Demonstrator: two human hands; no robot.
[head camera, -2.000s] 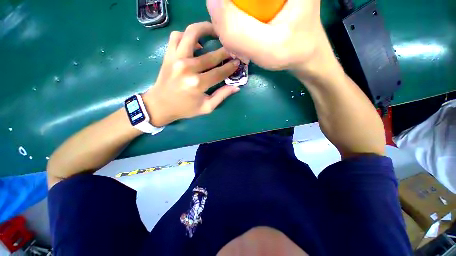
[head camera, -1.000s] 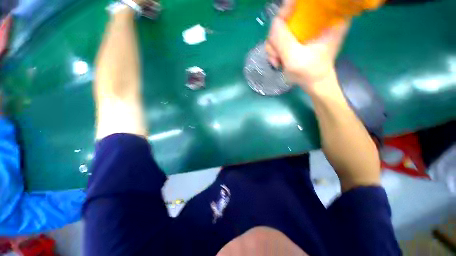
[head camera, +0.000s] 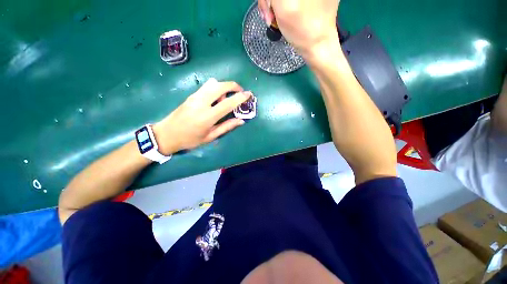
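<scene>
My left hand (head camera: 208, 113) rests on the green bench with its fingers on a small watch-like unit (head camera: 246, 106), holding it at its left side. My right hand (head camera: 303, 19) is closed around the electric screwdriver, of which only a bit of orange and the black nose (head camera: 273, 32) show below the fingers. The nose is over the round grey perforated screw tray (head camera: 279, 55); the bit tip is too small to make out. Another watch-like unit (head camera: 174, 47), maybe two stacked, lies at the upper left.
A black power supply (head camera: 378, 72) lies right of the tray, partly behind my right forearm. Tiny screws and a small white ring (head camera: 36, 184) lie on the green bench (head camera: 100, 61). A person's white sleeve (head camera: 478, 158) is at the right, above cardboard boxes (head camera: 472, 224).
My left hand has come back from the upper left and now holds a unit near the bench's front. My right hand still grips the screwdriver, now with its nose over the tray.
</scene>
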